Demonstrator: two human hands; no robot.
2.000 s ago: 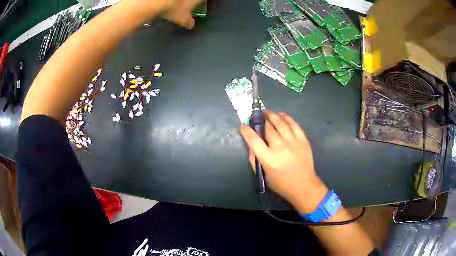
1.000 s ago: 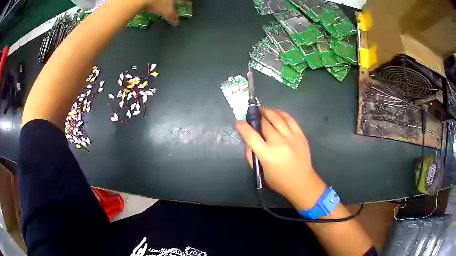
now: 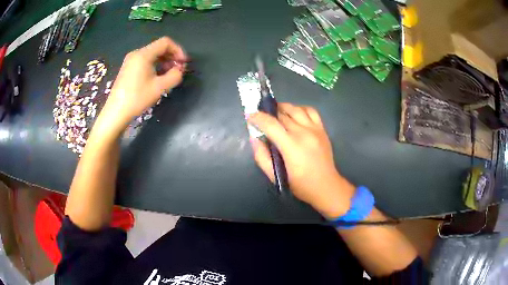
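My right hand (image 3: 303,153) is closed around the black handle of the soldering iron (image 3: 269,106). Its blurred metal tip points up and away, over the right edge of a small white and green circuit board (image 3: 249,92). The thumb of that hand lies at the board's near end. My left hand (image 3: 146,78) is over the bench left of the board, thumb and fingers pinched together. A thin dark red bit, likely a small leaded component (image 3: 187,59), shows at its fingertips, blurred. Small white, yellow and red components (image 3: 75,111) lie scattered at the left, partly behind my left hand and forearm.
Overlapping green boards (image 3: 340,44) lie at top right, and more boards (image 3: 167,6) at top left. Dark slim parts (image 3: 67,30) lie upper left. A stained board (image 3: 437,119), black round fan grille (image 3: 459,80), cardboard box (image 3: 445,28) and yellow-green spool (image 3: 478,188) are at right.
My left hand has come back from the boards at the top to beside the components, its fingers now pinched. The small board, right hand and iron have shifted slightly left and up in view.
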